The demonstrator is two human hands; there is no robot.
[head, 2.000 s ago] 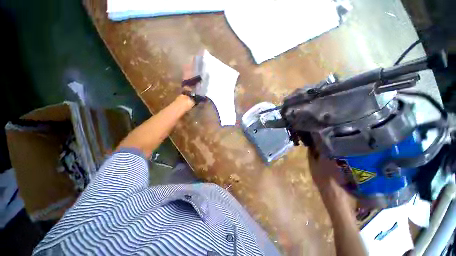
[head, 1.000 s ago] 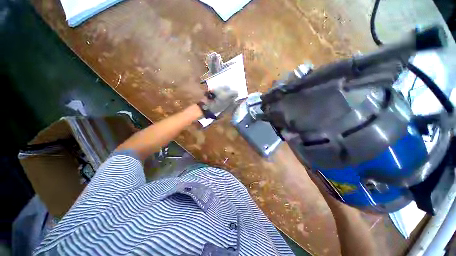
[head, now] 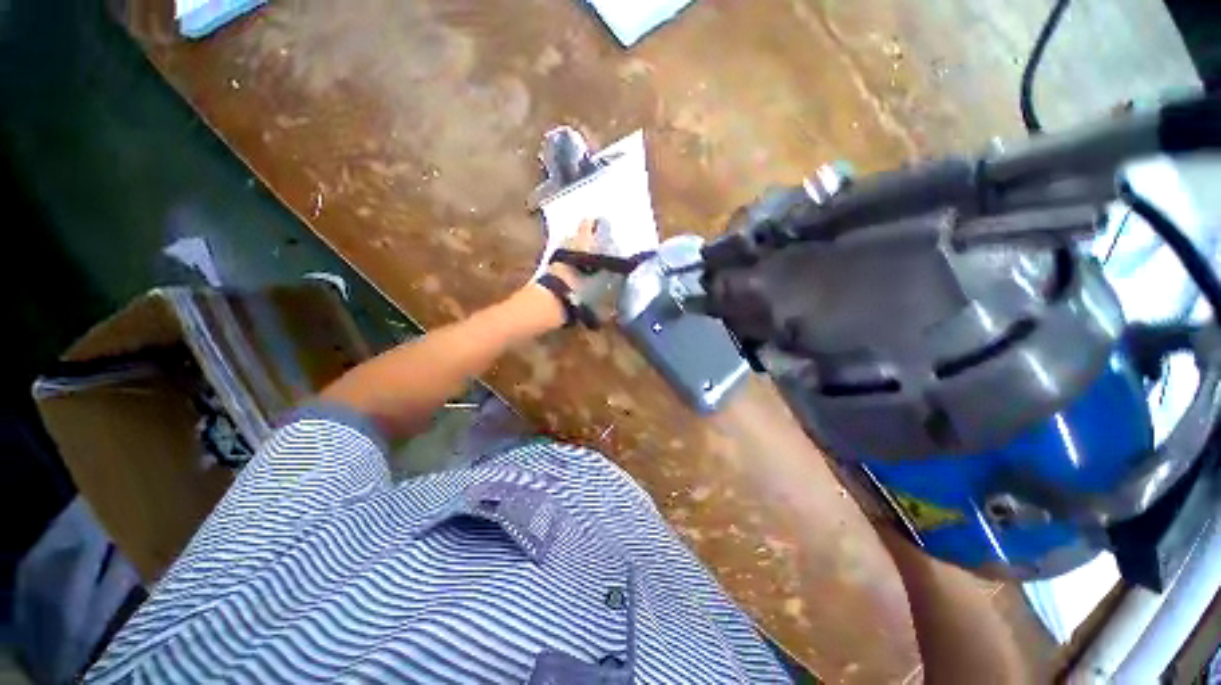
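Observation:
A small white fabric piece [head: 619,201] lies on the brown table, with a metal clamp [head: 568,158] on its upper left end. My left hand [head: 589,257], in a mesh glove with dark wrist straps, holds the piece from its lower side, close to the blade area. The straight knife machine's blue and grey motor [head: 964,361] fills the right. Its grey base plate [head: 690,355] rests on the table, its rounded end beside the piece. The blade contact is hard to make out. My right forearm shows below the motor; my right hand is hidden behind it.
White stacks show at the top left [head: 214,14] and top centre [head: 640,14]. An open cardboard box [head: 121,462] with scraps stands on the floor left of the table edge. A black cable [head: 1038,67] runs at the upper right. Light tubes [head: 1138,629] lie at the lower right.
Since two seconds ago, the piece and machine base have come together, and the clamp has come into sight. Over the last second, my left hand has shifted slightly on the piece.

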